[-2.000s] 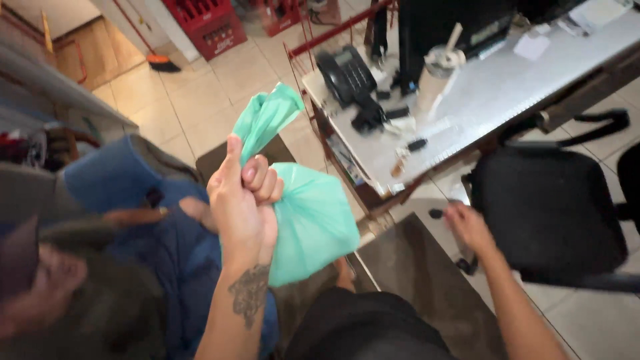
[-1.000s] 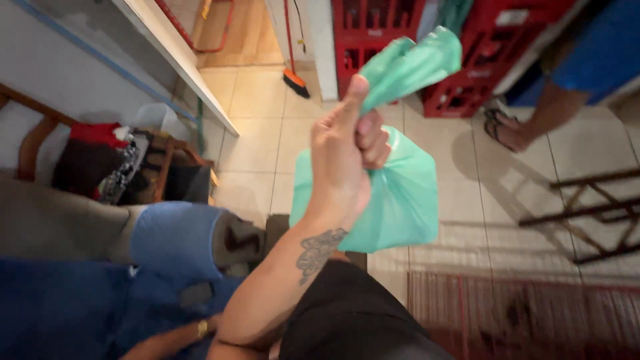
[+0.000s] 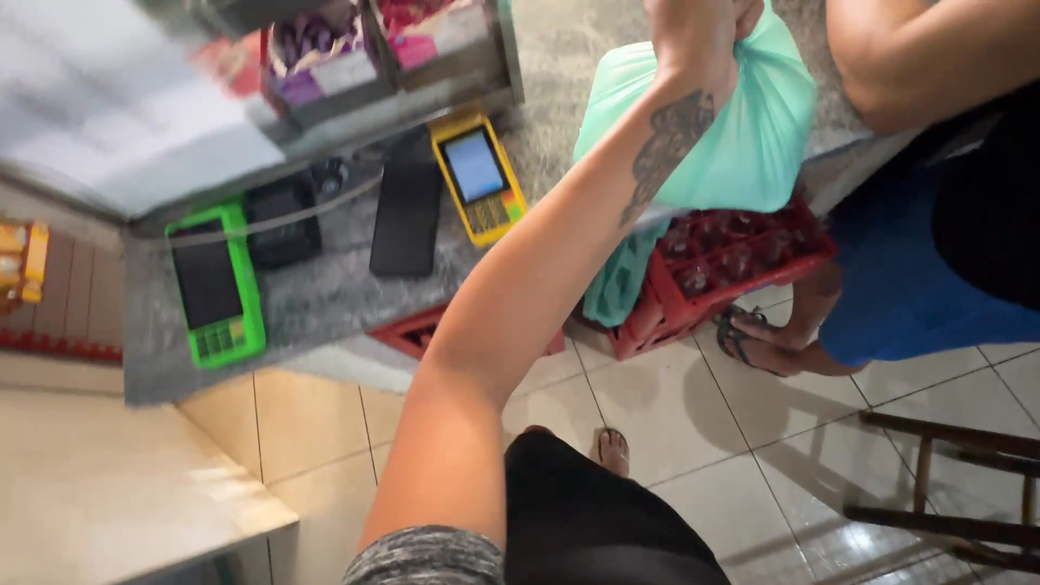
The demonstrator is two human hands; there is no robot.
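Note:
My left hand, partly cut off by the top edge of the view, is closed around the gathered neck of a green plastic bag. The bag is full and hangs at the front edge of a grey stone counter. Left of my forearm, a yellow card terminal with a lit screen lies on the counter beside a black phone. Farther left is a green card terminal with a dark screen. My right hand is out of view.
Red crates of glass bottles stand below the counter. Another person's arm rests on the counter at the right. A wooden frame stands on the tiled floor. Boxes of small packets sit at the upper left.
The view has swung from the desk and chair, past the crates, to the counter. My left hand has kept hold of the green bag, which is now at the counter. My right hand has left the view.

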